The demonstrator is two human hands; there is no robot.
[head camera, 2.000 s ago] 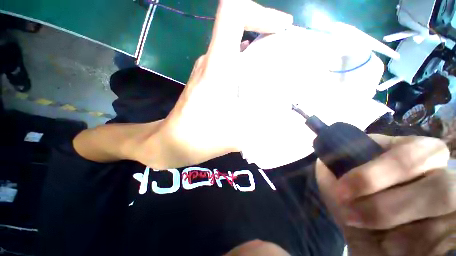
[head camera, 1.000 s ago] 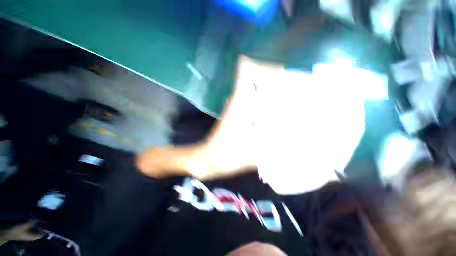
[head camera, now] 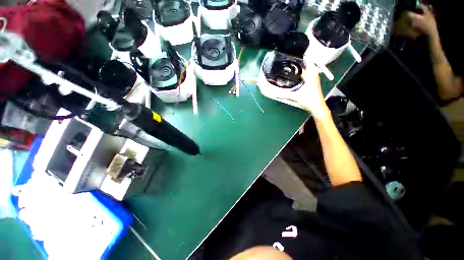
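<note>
My right hand (head camera: 308,94) reaches in from the right and grips the near right side of a white camera housing (head camera: 270,89) on the green bench. The housing's open, dark inside faces up, and a black round part sits against its far edge. My fingers are overexposed and partly merge with the white shell. My left hand is out of the picture. The black electric screwdriver (head camera: 165,133) with a yellow band hangs free over the bench, bit pointing down to the right.
Several white camera units (head camera: 215,71) with antennas stand at the back. A grey screw feeder (head camera: 80,152) and blue tray (head camera: 113,213) of white parts are at left. A black bin (head camera: 407,137) stands beyond the bench edge; another person's arm (head camera: 438,61) is upper right.
The view has swung right. The screwdriver has left my right hand and hangs free. My right hand now grips a housing on the bench; my left hand has left the picture.
</note>
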